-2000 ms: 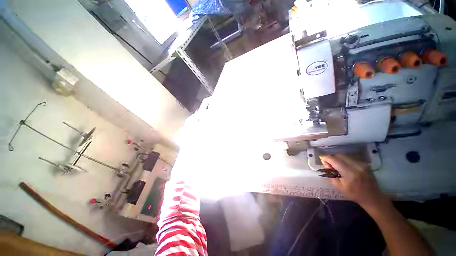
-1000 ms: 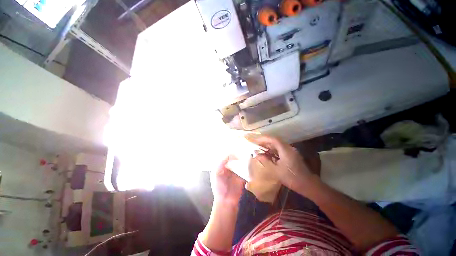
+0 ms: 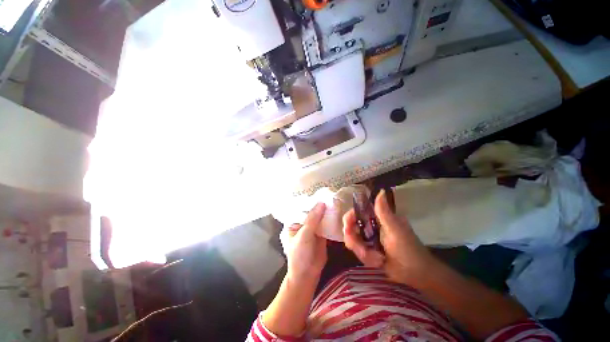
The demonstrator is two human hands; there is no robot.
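A small pale fabric piece is held above my lap, partly washed out by glare. My left hand pinches its left part between thumb and fingers. My right hand holds dark thread snips, blades pointing up at the right part of the cloth. Whether the blades are closed on a thread cannot be told. The overlock machine stands beyond my hands, with its presser foot area bare of my hands.
A cream and white fabric bundle lies at the right by my lap. The white machine table has a metal-framed cutout and printed marks along its front edge. Strong glare hides the table's left part. Metal shelving is at upper left.
The view has shifted right and down, showing more of the bundle. Both hands came off the table to above my lap with the fabric piece, and the snips now point upward.
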